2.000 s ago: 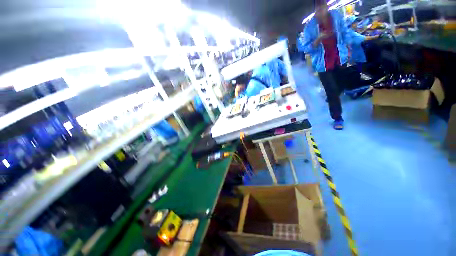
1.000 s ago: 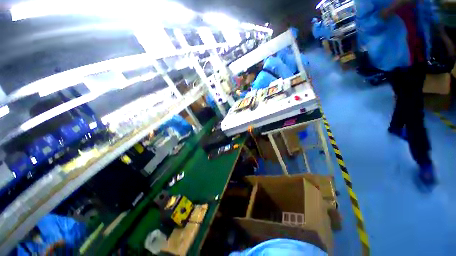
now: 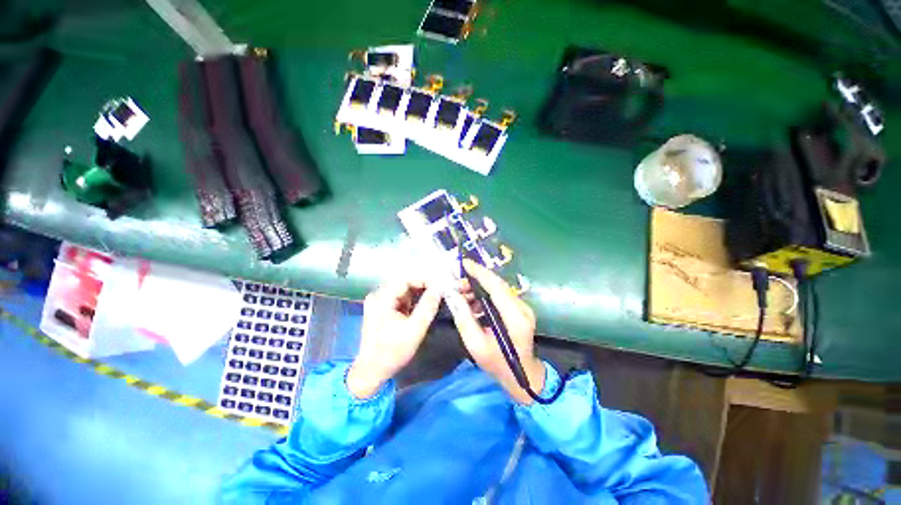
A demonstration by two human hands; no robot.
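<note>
A white carrier strip (image 3: 413, 225) with dark display modules and orange-gold flex tails lies on the green mat just beyond my hands. My right hand (image 3: 499, 321) holds a black pen-shaped soldering iron (image 3: 492, 318), its cable running back over my wrist. The iron's tip is over the near end of the strip and is hard to make out. My left hand (image 3: 393, 324) is beside it with thumb and fingertips pinched together close to my right fingers. Whether a small part or wire is between the left fingertips cannot be seen.
Beyond lie more strips with displays (image 3: 425, 110) and a black pouch (image 3: 605, 97). At left are ribbed dark bundles (image 3: 237, 148) and a green-black object (image 3: 104, 180). At right are a tape roll (image 3: 680, 171), a tan board (image 3: 692, 281) and the soldering station (image 3: 790, 222). A grid sheet (image 3: 265, 353) is below the bench edge.
The view has turned from the aisle, with a walking person and cardboard box, down to the bench. Both hands, the iron and the strips are now in view.
</note>
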